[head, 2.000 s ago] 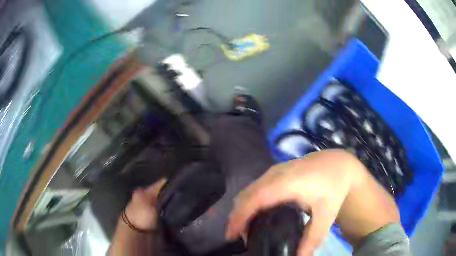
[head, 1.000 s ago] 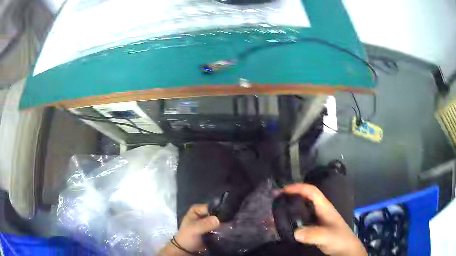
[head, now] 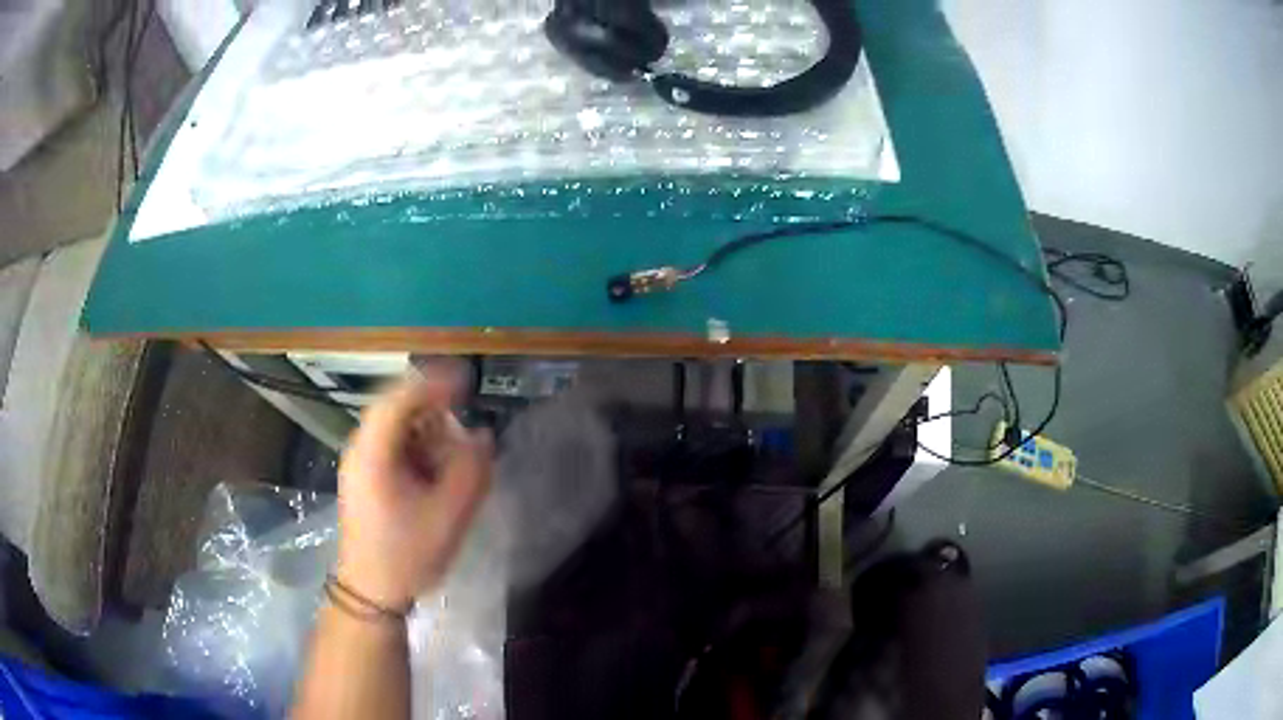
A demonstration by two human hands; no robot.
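Observation:
My left hand (head: 411, 492), blurred and with a dark band at the wrist, is raised in front of the bench's lower part. A thin translucent poly bag (head: 559, 478) hangs from its fingers to the right, also blurred. A large shiny clear plastic sack (head: 246, 598) lies below and left of the hand. The lap area is very dark; whether a headset lies there cannot be told. My right hand is not in view.
On the green bench (head: 464, 288), a cable with a small plug-in part (head: 647, 283) lies near the wooden edge. A black headset (head: 767, 99) lies on bubble wrap (head: 422, 127). A blue crate (head: 1175, 647) with headsets is lower right; a yellow power strip (head: 1038, 461) is on the floor.
The view has shifted to show more bench top. My left hand has risen from the lap, without the dark item it held, and now has a bag. My right hand and its headset have left view.

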